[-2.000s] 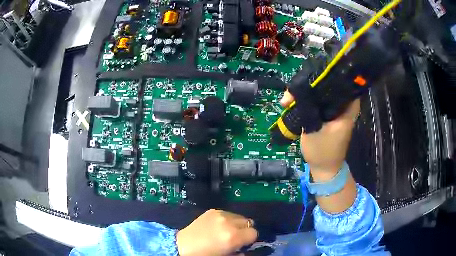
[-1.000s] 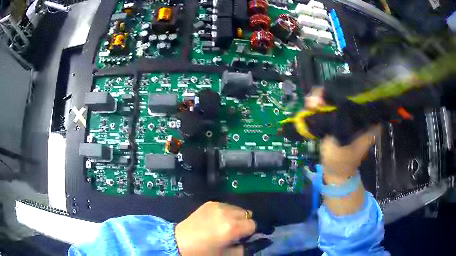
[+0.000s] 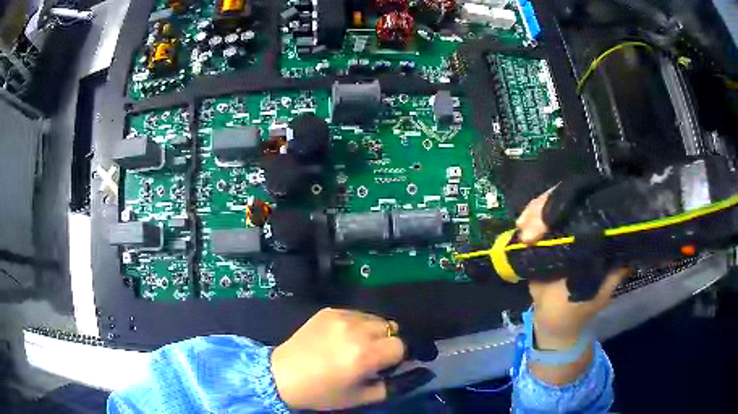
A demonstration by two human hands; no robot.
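Note:
My right hand (image 3: 558, 283), with black finger cots and a light blue wrist strap, grips the black electric screwdriver (image 3: 631, 234) with its yellow nose ring. The screwdriver lies nearly level, its tip at the lower right edge of the green circuit board (image 3: 405, 179). My left hand (image 3: 340, 360) rests at the front edge of the fixture, fingers curled, black cots on the fingertips; whether it holds anything is hidden. The black fixture (image 3: 210, 317) surrounds and crosses the board.
Grey film capacitors (image 3: 356, 101), black round capacitors (image 3: 309, 137) and red-copper chokes (image 3: 395, 27) stand on the board. A pale metal rail (image 3: 477, 352) runs along the front. Dark rails (image 3: 599, 137) are at the right, with a yellow cable above.
My right hand and the screwdriver have moved down to the board's lower right edge, uncovering the board's right part. The board appears shifted left and up in view. My left hand has barely moved.

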